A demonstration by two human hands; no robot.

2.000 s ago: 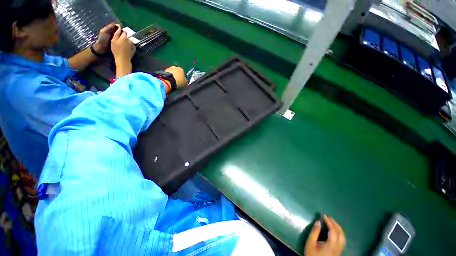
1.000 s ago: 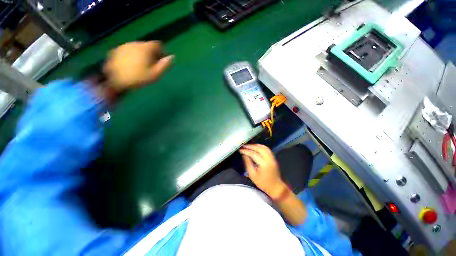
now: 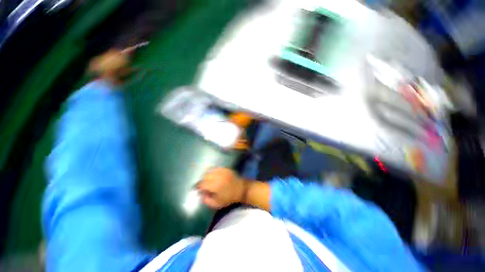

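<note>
The frame is heavily blurred. My left hand (image 3: 111, 64) is at the upper left over the green bench mat (image 3: 159, 53), arm stretched out. A thin pale streak shows at its fingertips; whether it is held cannot be told. My right hand (image 3: 219, 187) is low in the middle, near the bench's front edge, with its fingers curled. Whether it holds something is hidden by blur. A grey handheld tester (image 3: 199, 114) lies on the mat between my hands, with an orange connector (image 3: 241, 121) at its lower end.
The white-grey press machine (image 3: 239, 69) stands at the upper right, with a teal-green fixture nest (image 3: 308, 61) on top. A red light (image 3: 380, 164) glows on its front. Blurred dark shapes lie along the mat's far left side.
The view has turned right, and the machine and tester now appear further left. My left hand reaches further out. My right hand has moved from below the edge to the mat's front, fingers more curled.
</note>
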